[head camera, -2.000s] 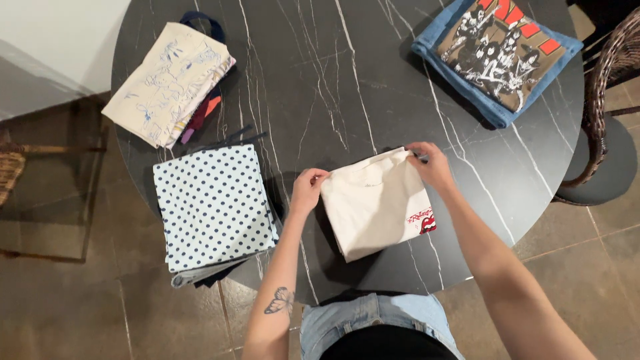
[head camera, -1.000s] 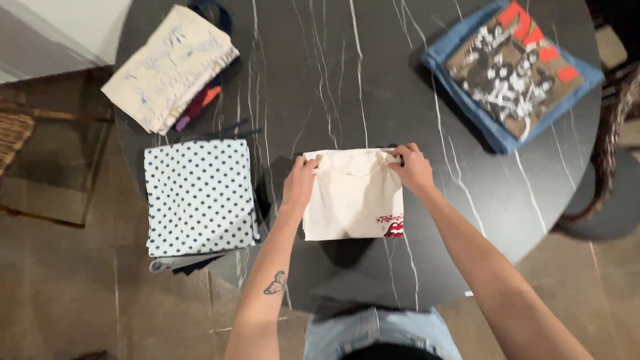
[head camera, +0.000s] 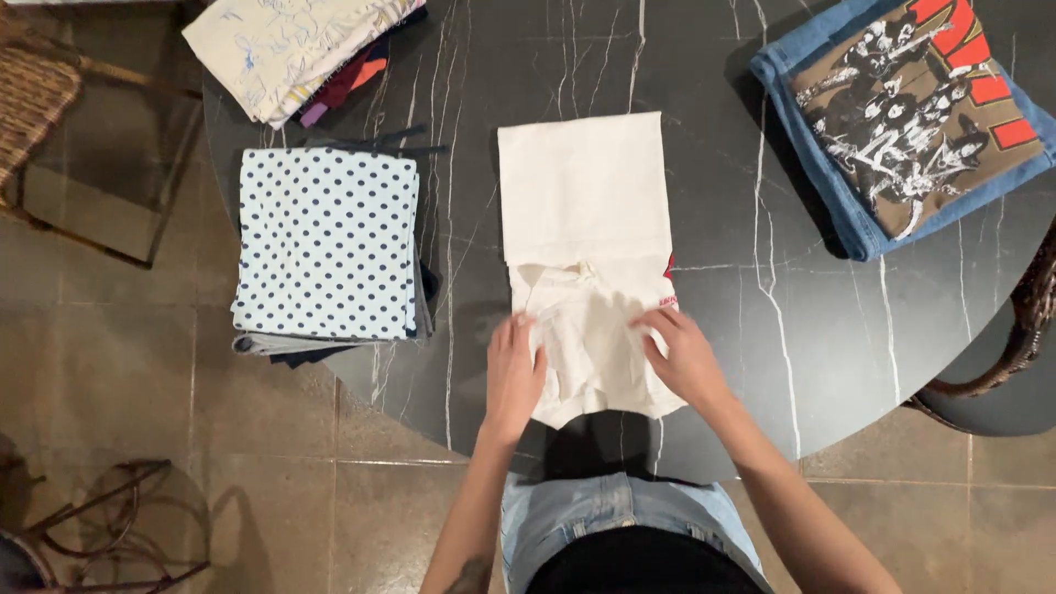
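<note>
A white T-shirt (head camera: 586, 198) with a small red print at its right side lies partly unfolded on the dark marble-patterned table (head camera: 709, 330). Its upper part is a flat, smooth rectangle; the lower part, with the neckline, is rumpled and reaches toward the table's near edge. My left hand (head camera: 516, 371) touches the left edge of the rumpled part, fingers bent. On the right edge lies my right hand (head camera: 681, 355), with thumb and fingertips at the cloth. Whether either hand pinches the fabric is hard to tell.
A folded polka-dot cloth (head camera: 326, 247) tops a stack at left. Behind it lies a cream printed cloth (head camera: 289, 49) over other folded clothes. Folded jeans (head camera: 858, 223) with a brown printed T-shirt (head camera: 916, 124) are at right. Wicker chairs (head camera: 37, 107) stand around the table.
The white T-shirt was a compact folded shape between my hands; now it is opened out lengthwise, with its rumpled part toward me. My hands have moved from its top corners to its lower sides.
</note>
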